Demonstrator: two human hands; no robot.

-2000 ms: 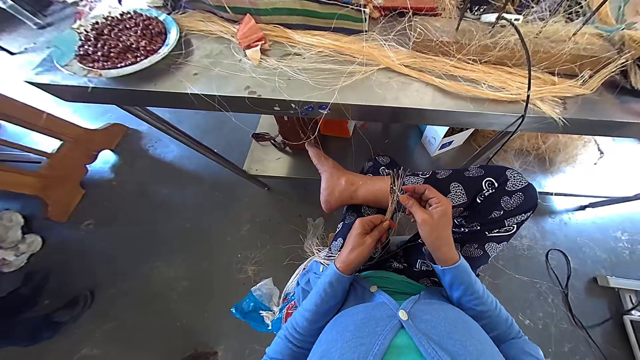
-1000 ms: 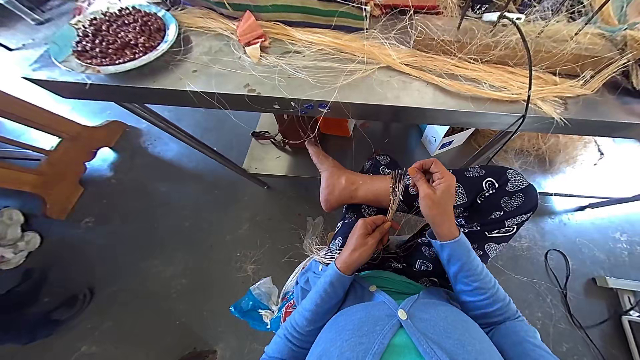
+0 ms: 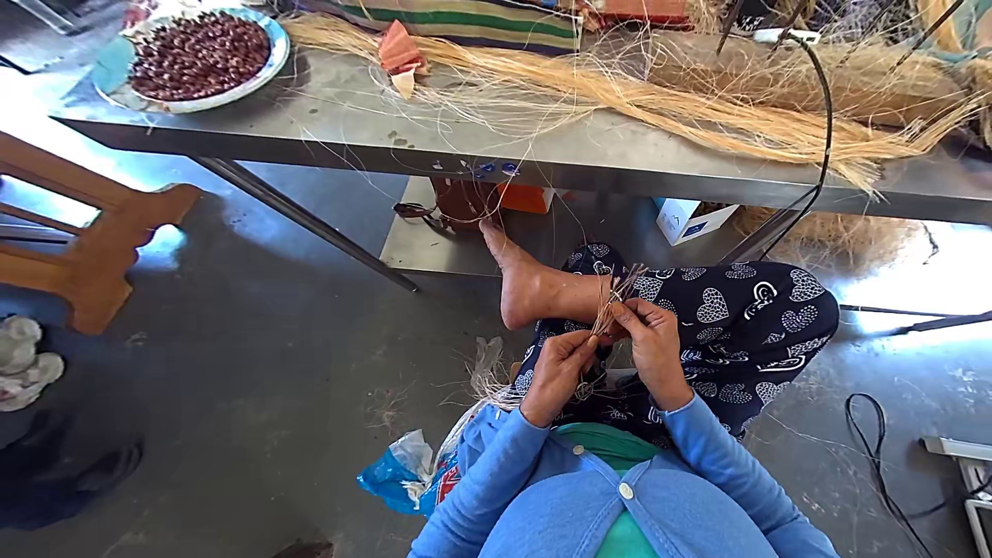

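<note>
A small bundle of thin plant fibres [image 3: 605,315] lies over my raised leg, near the ankle of my bare foot [image 3: 527,291]. My left hand [image 3: 559,372] pinches the lower end of the bundle between thumb and fingers. Just right of it, my right hand [image 3: 651,337] has thumb and forefinger on the strands, close to the trouser hem. The hands are almost touching. Loose pale fibres [image 3: 496,391] hang beside my left wrist, above a blue plastic bag [image 3: 395,473]. How the strands cross between my fingertips is too small to tell.
A metal table [image 3: 349,139] stands in front, bearing a plate of dark reddish-brown seeds or beads [image 3: 275,66] and a long bundle of straw-coloured fibre [image 3: 697,116]. A wooden chair [image 3: 101,240] is at left. A black cable [image 3: 876,442] lies on the floor at right.
My right hand was raised up and away from my left hand one second ago; it has come back down beside it. My left hand has stayed at about the same place.
</note>
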